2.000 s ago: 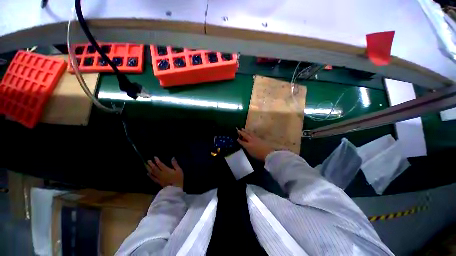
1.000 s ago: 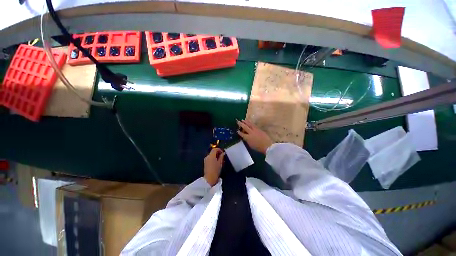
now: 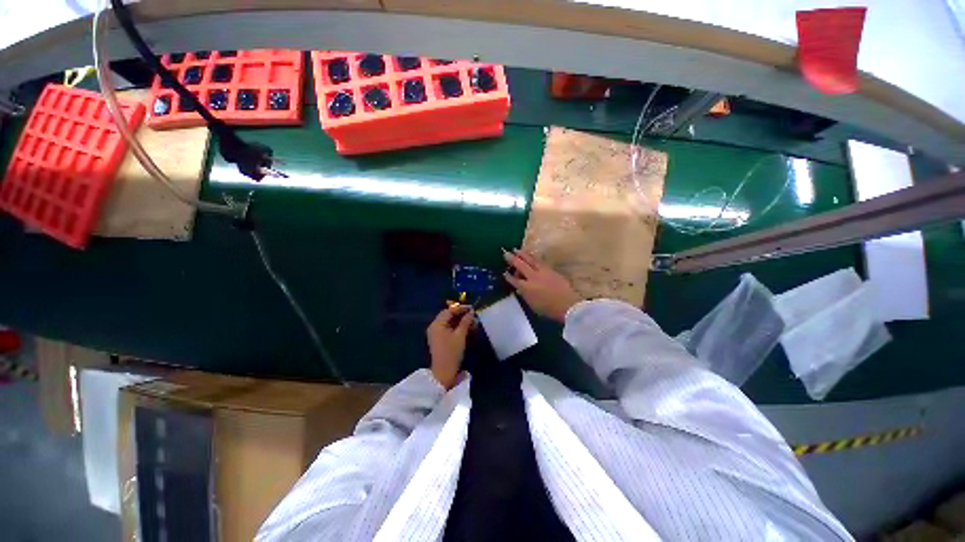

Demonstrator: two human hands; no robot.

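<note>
A small blue circuit board lies on the green bench mat in front of me. A dark display panel lies left of it, unlit. My left hand has its fingertips pinched on the yellow tab at the board's lower left edge. My right hand is at the board's right side with its fingertips close together; a small dark lead seems to be at them, but the grip is too small to tell. A white flat piece lies just below the board, between my hands.
A wooden board lies beyond my right hand. Orange-red trays with black round parts stand at the back; an empty tray is at left. A power plug hangs at upper left. Plastic bags lie at right, a cardboard box lower left.
My left hand has moved right from the mat beside the thin cable to the yellow tab. My right hand has stayed by the board. The dark panel shows more clearly, and the view has shifted.
</note>
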